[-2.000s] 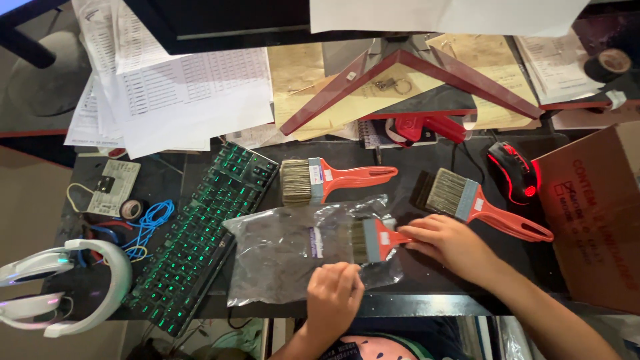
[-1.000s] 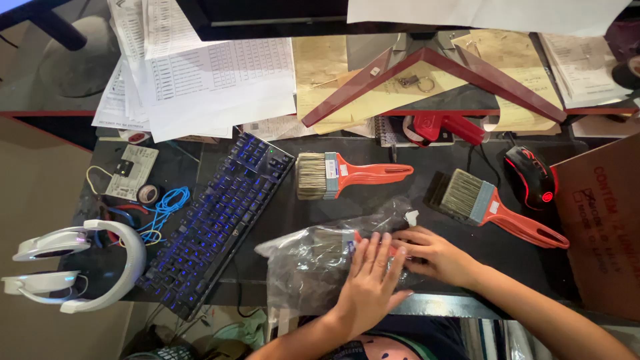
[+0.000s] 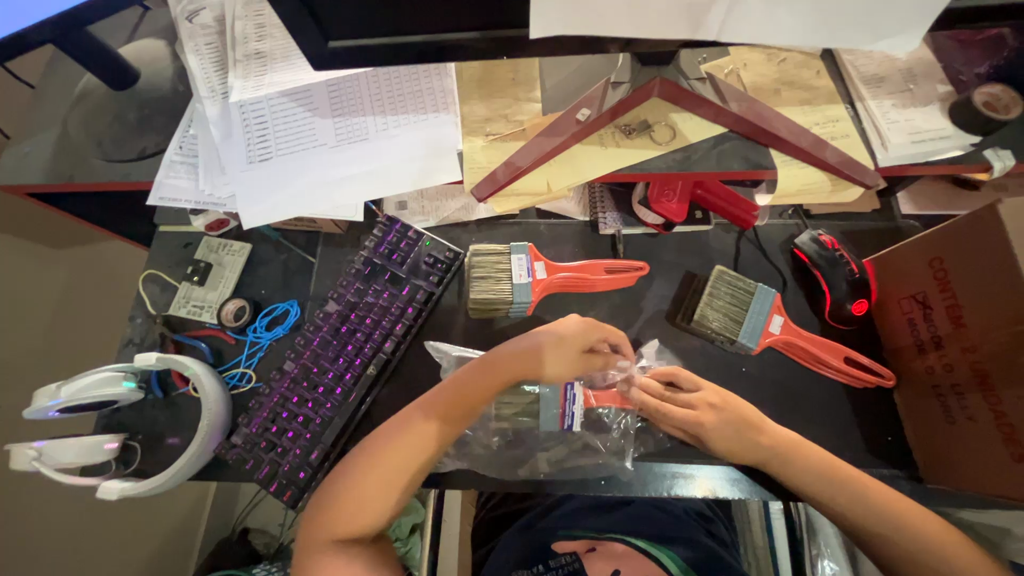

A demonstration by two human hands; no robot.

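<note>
Near the desk's front edge lies a clear plastic bag (image 3: 472,448) with a paintbrush (image 3: 552,406) inside, its bristles to the left and its red handle to the right. Both hands meet at the bag's right end. My left hand (image 3: 588,348) pinches the plastic with its fingertips. My right hand (image 3: 688,404) grips the bag beside the end of the handle. Above the bag lies a second wide paintbrush (image 3: 552,278) with an orange-red handle and a label on its metal band. A third paintbrush (image 3: 768,324) lies to the right, its bristles over a dark block.
A lit keyboard (image 3: 344,360) lies slanted on the left, beside a white headset (image 3: 200,432) and blue cable (image 3: 268,332). A lit mouse (image 3: 832,276) and a cardboard box (image 3: 952,344) are at the right. Behind are a red tape dispenser (image 3: 696,204), papers (image 3: 344,136) and a monitor stand (image 3: 656,92).
My left hand has moved from the bag's lower edge, then its middle, to its right end. The brush, earlier partly outside the bag's opening, now lies inside it.
</note>
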